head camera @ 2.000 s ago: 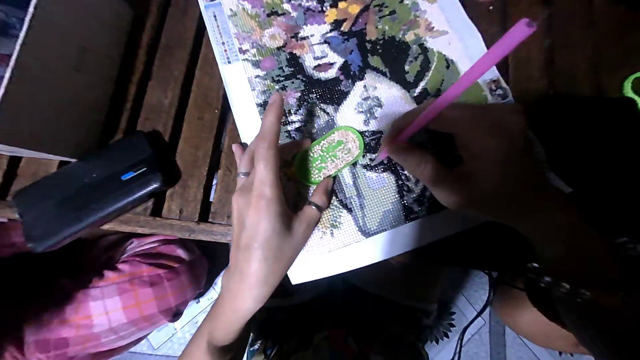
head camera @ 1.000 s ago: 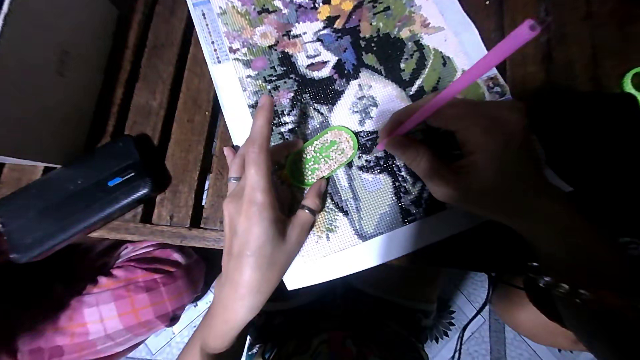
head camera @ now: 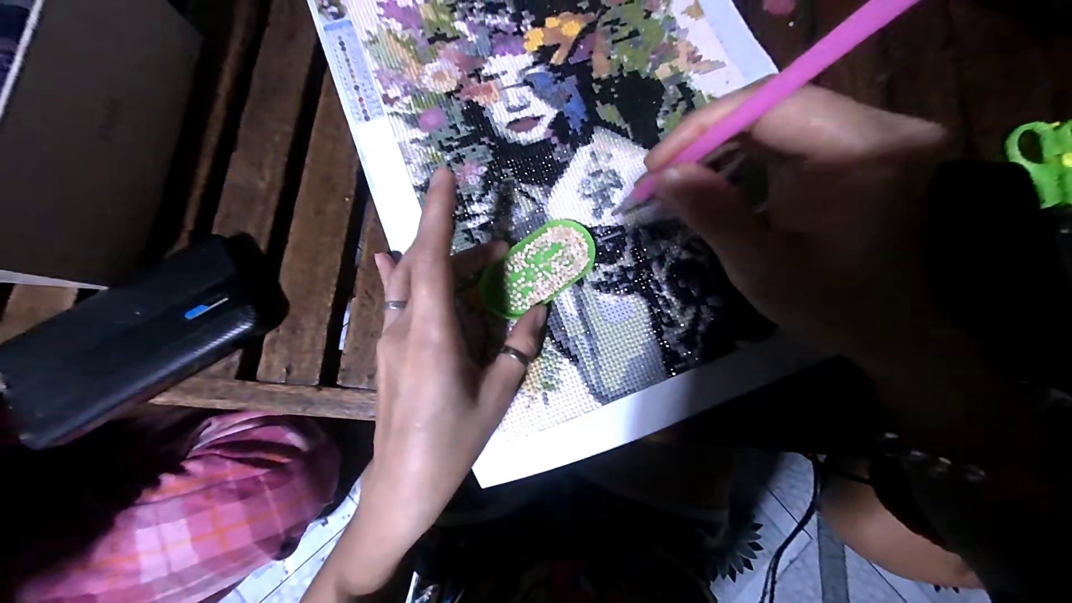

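A diamond painting canvas [head camera: 624,314] with a figure and flowers lies on a slatted wooden table. My left hand [head camera: 435,335], with rings on it, rests at the canvas's left part and grips a small green tray [head camera: 540,266] of pale beads between thumb and fingers. My right hand [head camera: 779,184] holds a pink applicator pen [head camera: 754,105] slantwise. The pen's tip is over the figure's pale shoulder, just above and to the right of the tray. Shadow hides much of the right hand's lower part.
A black case-like object [head camera: 126,339] lies on the wooden slats [head camera: 293,201] at the left, near a cardboard box [head camera: 84,142]. Green scissor-like handles [head camera: 1043,159] show at the far right. Pink plaid cloth [head camera: 209,511] is below the table's edge.
My right hand with the pen has lifted, its tip moving up from beside the tray toward the figure's shoulder. My left hand keeps hold of the green tray.
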